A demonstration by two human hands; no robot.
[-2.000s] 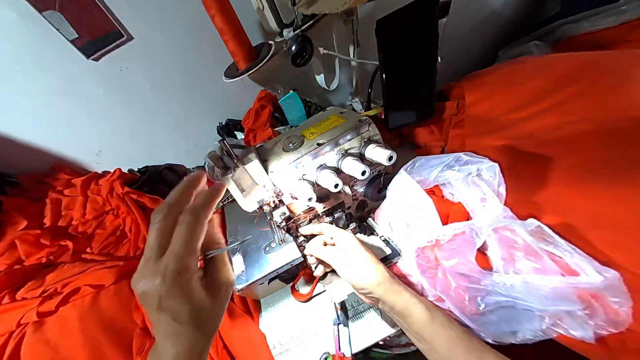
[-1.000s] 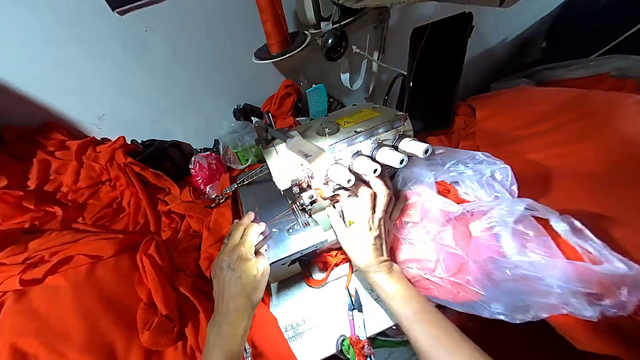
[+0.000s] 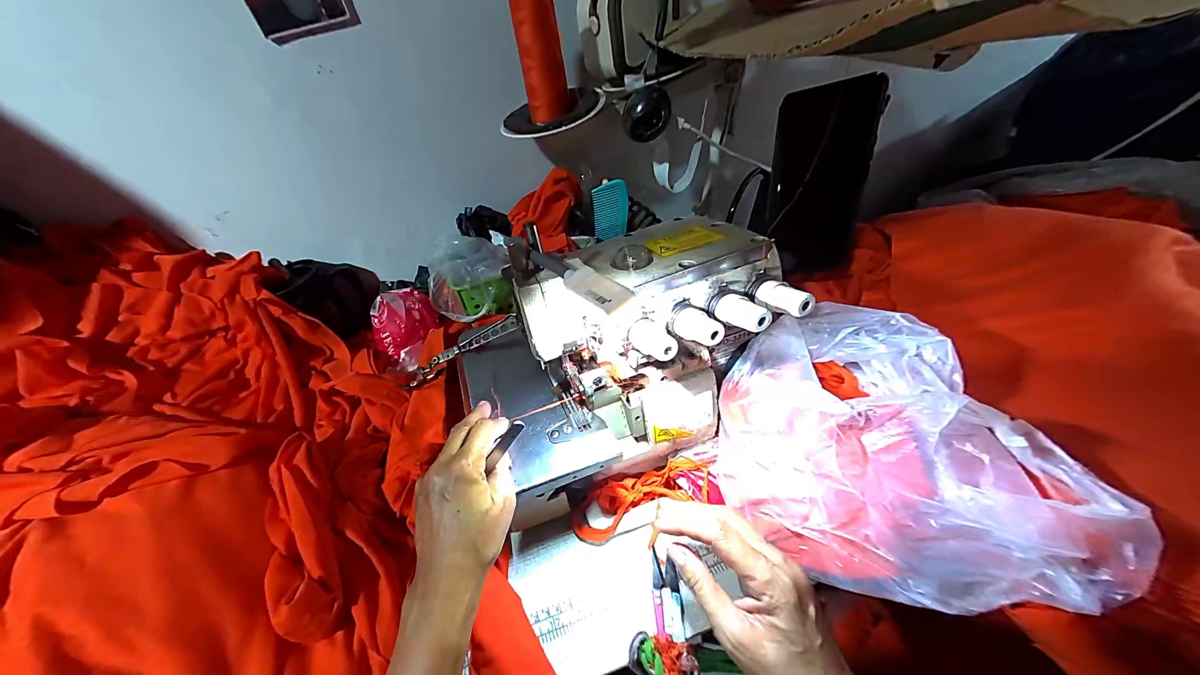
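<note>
An overlock sewing machine (image 3: 647,291) with several white tension knobs stands at the middle. My left hand (image 3: 469,478) is at the left edge of its metal bed (image 3: 525,412), with a dark slim tool (image 3: 504,446), possibly tweezers, between thumb and fingers. Orange thread (image 3: 547,407) runs from those fingertips to the needle area. Below the machine's front, my right hand (image 3: 741,572) has thumb and index finger apart beside a small pair of thread snips (image 3: 664,591); whether it touches them is unclear. Tangled orange thread (image 3: 647,492) lies just above the right fingers.
Orange fabric (image 3: 159,469) is heaped at the left, and more (image 3: 1059,309) spreads at the right. A clear plastic bag (image 3: 919,469) bulges beside the machine. Behind stand a thread cone (image 3: 541,66), a teal comb (image 3: 609,208) and a black tablet-like panel (image 3: 825,169).
My right hand has left the needle area and moved down toward the snips. The machine's front right cover, hidden or open before, now shows plainly. The left hand stays by the bed's left edge.
</note>
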